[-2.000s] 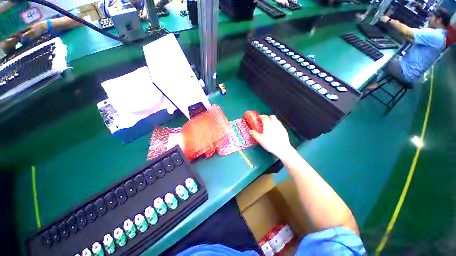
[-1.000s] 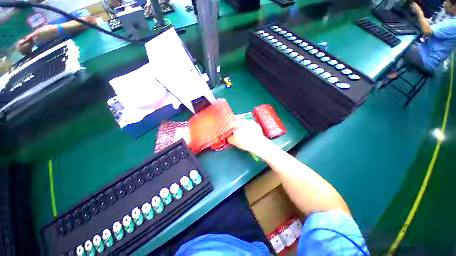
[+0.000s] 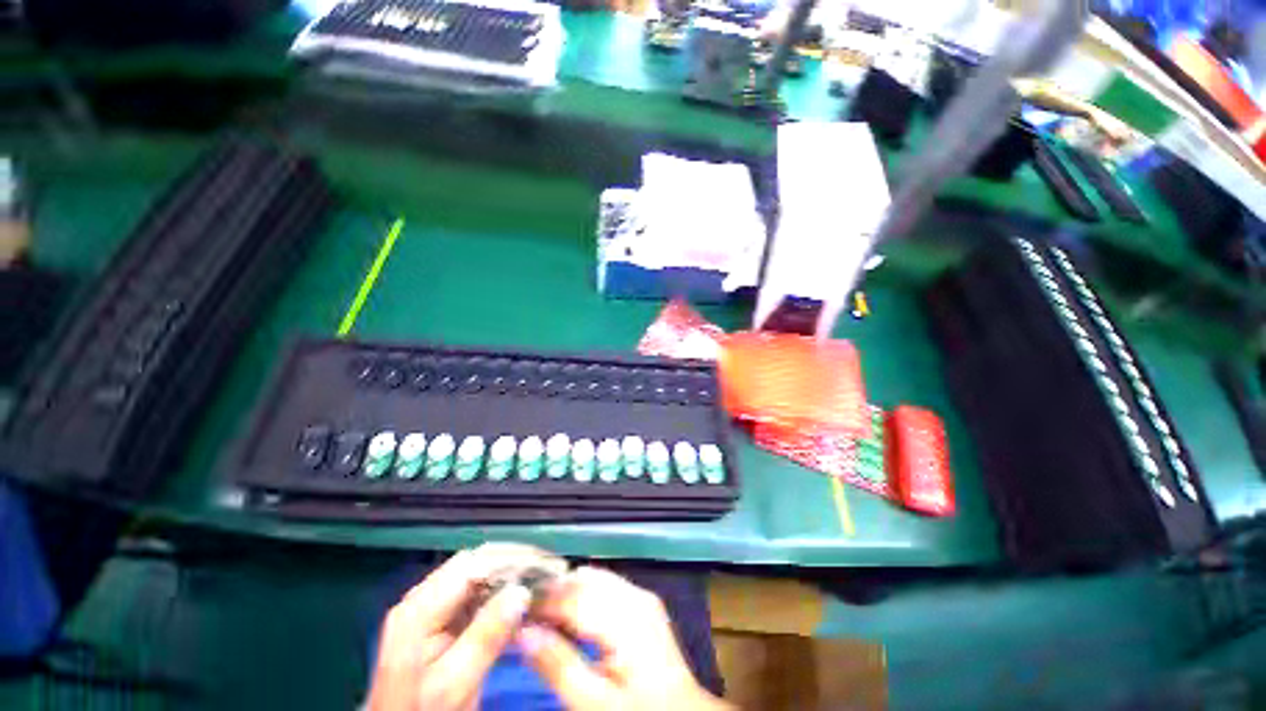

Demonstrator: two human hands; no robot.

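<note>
My left hand [image 3: 451, 628] and my right hand [image 3: 605, 636] are together below the bench's front edge. Their fingers pinch a small dark, partly pale piece [image 3: 525, 581], blurred and mostly covered; it may be a housing. Behind them lies a foam tray [image 3: 299, 403] with two rows. The back row holds dark housings [image 3: 542, 382]. The front row holds several green-and-white boards in housings [image 3: 530, 458], with dark housings [image 3: 331, 447] at its left end. Right of the tray are red bubble wrap [image 3: 794, 383] and a rolled red bundle [image 3: 921, 458].
A black tray stack [image 3: 167, 278] stands at left, and a stack of filled trays [image 3: 1034, 417] at right. A blue-and-white box [image 3: 667, 278] and a white unit [image 3: 826, 208] stand behind the tray, beside a grey post [image 3: 958, 139]. A cardboard box [image 3: 798, 667] is below the bench.
The view has swung left. My right hand has left the red wrap and come back near me. My left hand has come into view, and both hands now hold a small piece.
</note>
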